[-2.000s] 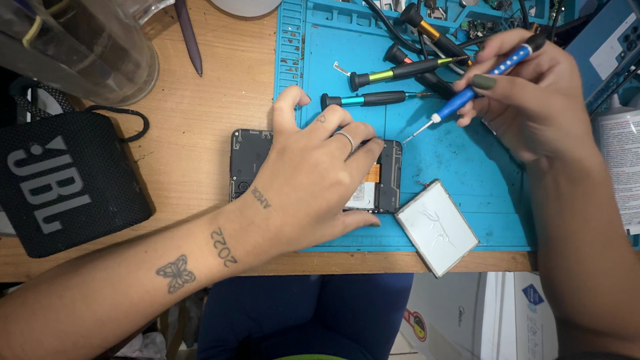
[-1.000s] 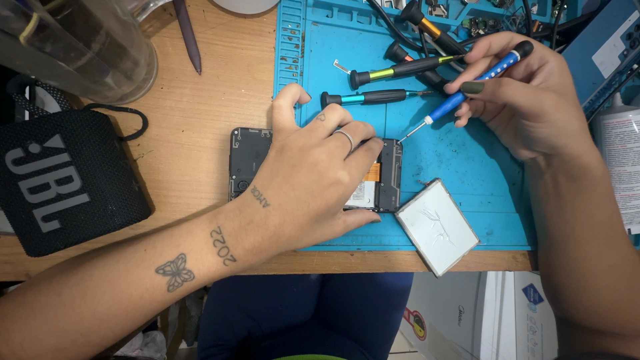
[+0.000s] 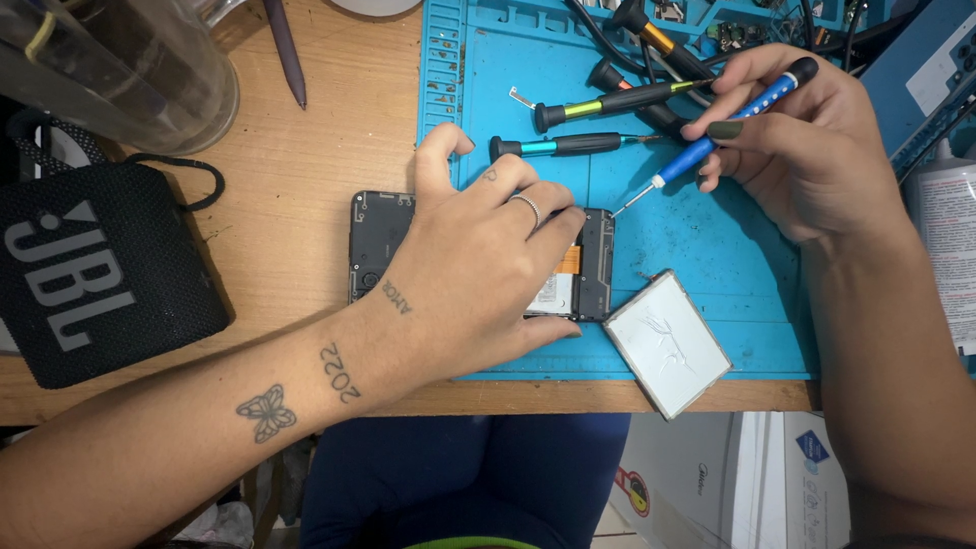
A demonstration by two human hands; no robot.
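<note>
An opened smartphone lies with its dark inner side up, partly on a blue silicone work mat. My left hand spans it, thumb at the near edge and fingers at the far edge, gripping it and hiding its middle. Held between the thumb and fingers of my right hand is a blue precision screwdriver, tilted, its tip at the phone's far right corner. Whether the tip sits in a screw is too small to tell. An orange flex cable and part of a white battery show beside my left fingers.
Precision screwdrivers, one lime-banded and one teal, lie beyond the phone. A loose flat battery overhangs the table's near edge. A JBL speaker, a glass jug and a pen are left; a white bottle is right.
My right hand has brought the screwdriver tip from just off the phone's right end to its far right corner. My left hand has stayed on the phone.
</note>
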